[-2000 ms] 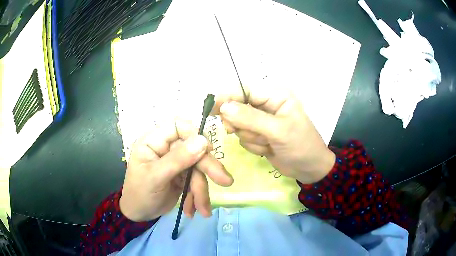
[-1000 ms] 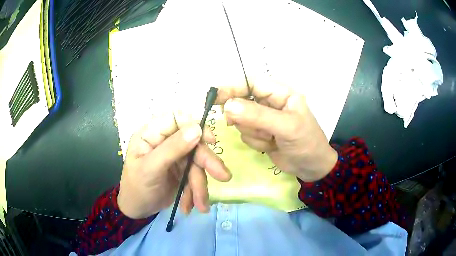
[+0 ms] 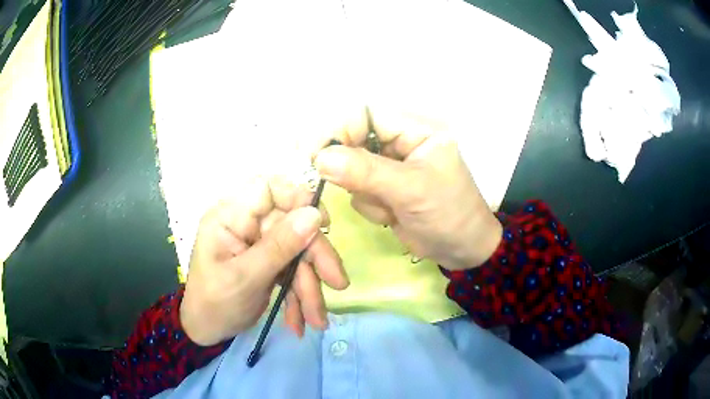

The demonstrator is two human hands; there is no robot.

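A short black cable piece slants between my hands over the paper. My left hand pinches its upper part between thumb and index finger; its lower end points down to the left over the blue shirt. My right hand has its thumb and index fingertips closed on the upper end of the piece, which they mostly hide. A small dark part of the needle-like tool shows between my right fingers; its thin shaft is barely visible against the bright paper.
White and yellow paper sheets lie under my hands. A crumpled white cloth is at right. At left, a blue-rimmed tray holds a row of black pieces. Loose black pieces lie at top left. A clear plastic bag is at lower right.
My right thumb and index finger have moved onto the upper end of the black piece, covering its thick end. The needle-like tool's long shaft no longer shows clearly. The view has shifted slightly.
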